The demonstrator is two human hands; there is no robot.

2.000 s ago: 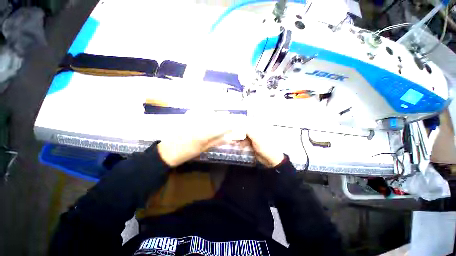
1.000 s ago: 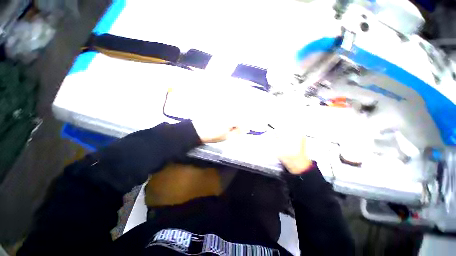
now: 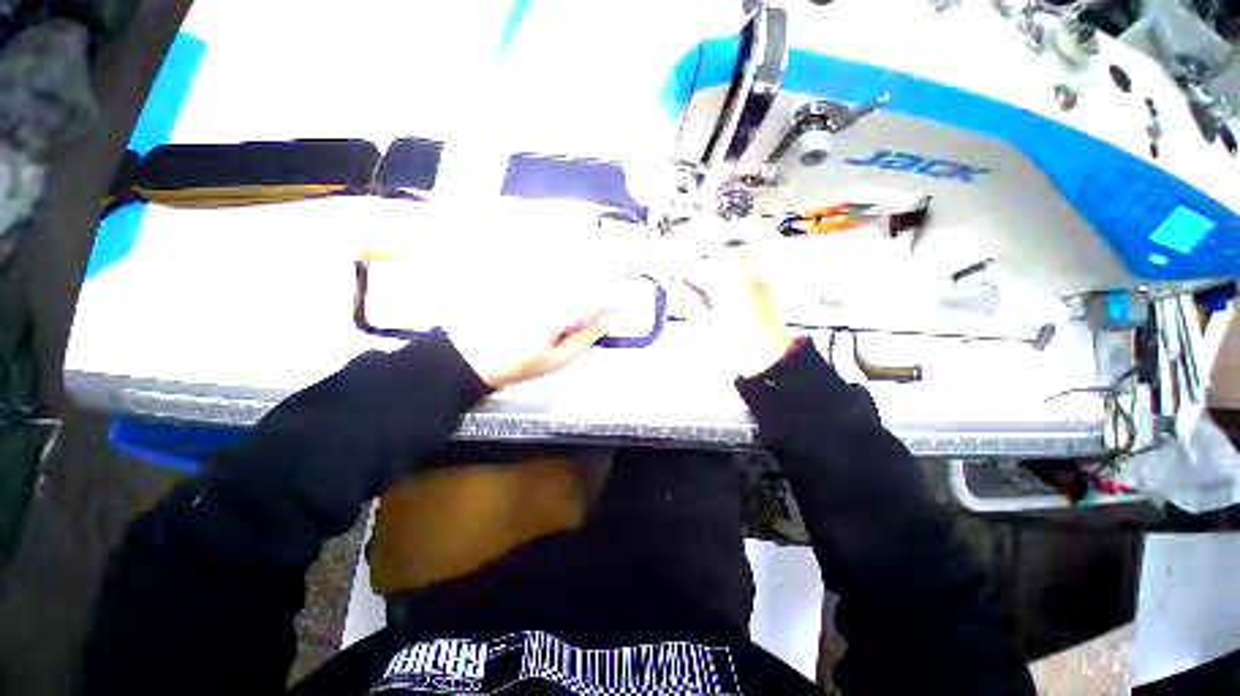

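Observation:
Glare washes out much of the tabletop and both hands. My left hand (image 3: 544, 356) lies on the table at a pale, washed-out piece with a thin dark edge (image 3: 632, 340), fingertips at its right part. My right hand (image 3: 764, 316) reaches up close to the presser foot and needle area (image 3: 680, 218); its fingers fade into glare, so its hold is hidden. A dark piece (image 3: 564, 177) lies just left of the foot. Further left, a small dark piece (image 3: 411, 165) and a longer dark-over-tan piece (image 3: 259, 166) lie in a row.
The white JACK machine head (image 3: 938, 129) stands at the right. Orange-and-black snips (image 3: 830, 218) lie under its arm. A small brown curved item (image 3: 887, 369) lies right of my right hand. Tan pieces (image 3: 476, 524) lie on my lap. A blue basket (image 3: 177, 443) shows below the table's left edge.
My hands were close together at the front edge, then spread apart. Now my right hand has moved up towards the foot, and the dark-edged piece's right end shows curved beside my left fingertips.

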